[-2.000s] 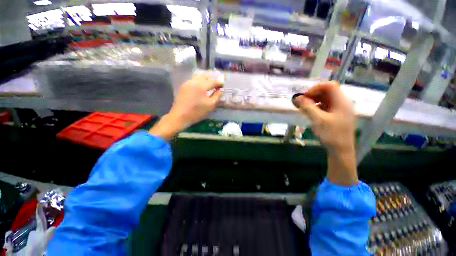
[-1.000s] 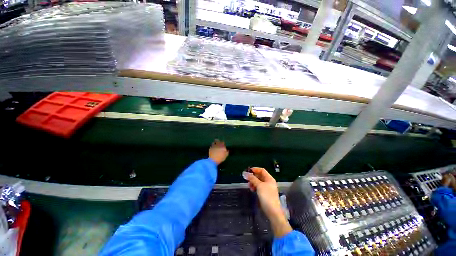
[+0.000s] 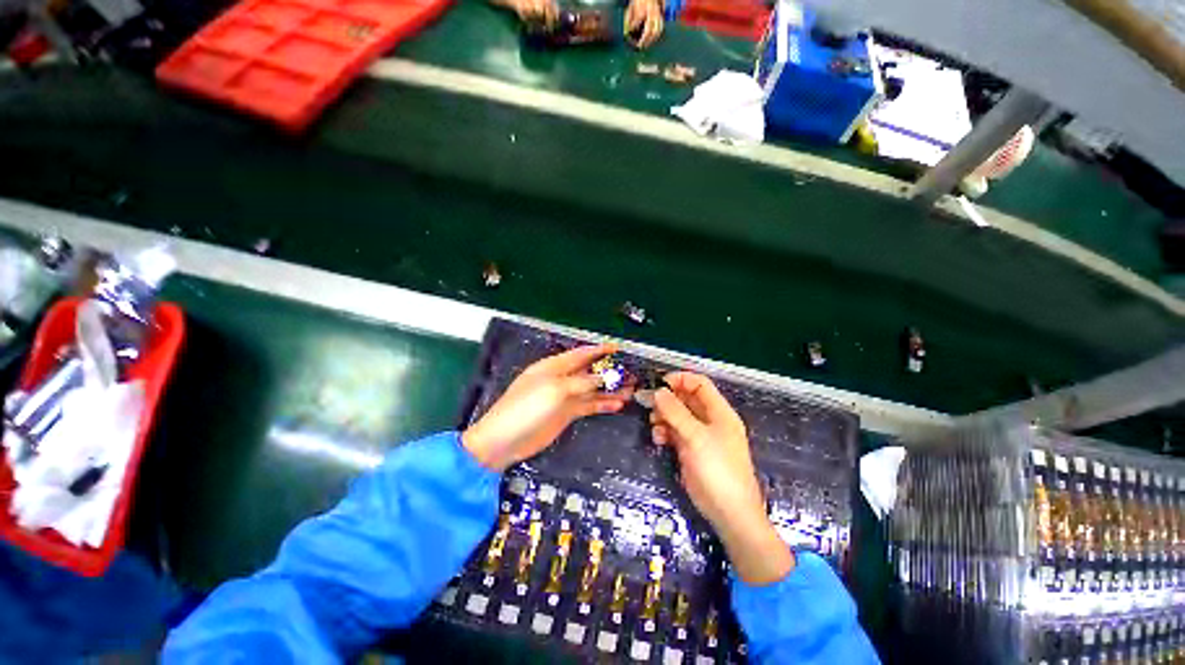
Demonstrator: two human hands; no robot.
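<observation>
My left hand [image 3: 559, 400] is above the back of the black component tray [image 3: 812, 448], its fingertips closed on a small module [image 3: 608, 376] with a white-silver face and gold edge. My right hand [image 3: 702, 435] is just right of it, finger and thumb pinching a small pale-grey piece [image 3: 650, 396], close to the module. Whether the two touch is unclear. Gold flex strips [image 3: 559, 561] with white squares lie in rows in the front pockets of the tray.
Several small modules [image 3: 915, 348] lie on the green conveyor belt [image 3: 390, 195]. Red scrap bin [image 3: 156, 390] at left. Clear blister trays [image 3: 962, 520] and white scrap [image 3: 882, 478] at right. Red divided tray [image 3: 280, 59], blue box [image 3: 816, 78] and another person's hands [image 3: 643, 20] across the belt.
The view has tilted down from the shelf to the tray. My left hand has come back from the belt with a module in its fingers. My right hand is now beside it.
</observation>
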